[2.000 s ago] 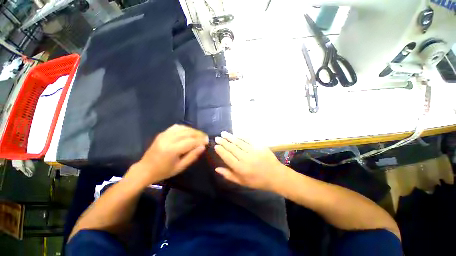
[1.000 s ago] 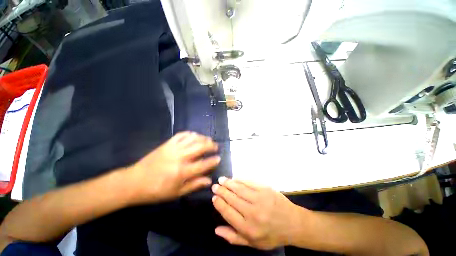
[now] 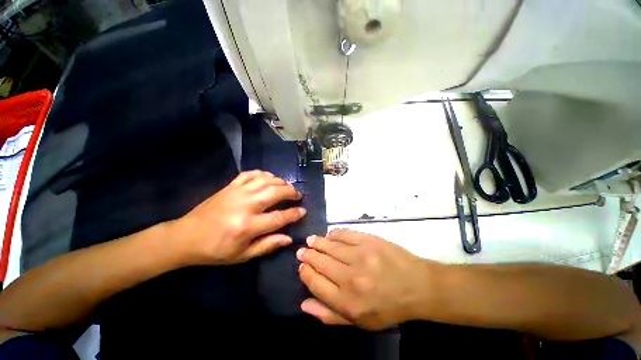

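Note:
A large dark cloth [image 3: 147, 133] covers the left of the table and runs under the presser foot [image 3: 303, 152] of the white sewing machine [image 3: 415, 42]. My left hand [image 3: 242, 219] lies flat on the cloth just in front of the foot, its fingers slightly apart. My right hand [image 3: 362, 279] rests at the cloth's right edge, nearer to me, its fingertips on the cloth and its thumb below. Neither hand visibly grips the cloth. A thread runs down toward the needle area. A small brass-coloured part [image 3: 336, 159] sits right of the foot.
Thread snips [image 3: 467, 211] and black shears [image 3: 502, 158] lie on the white table [image 3: 393, 200] right of the foot. A red basket [image 3: 28, 190] with white contents stands at the left edge. A whitish tape [image 3: 623, 232] hangs at the far right.
The view has moved closer to the machine, which now fills the top. My left hand has shifted forward from beside my right hand to just before the foot.

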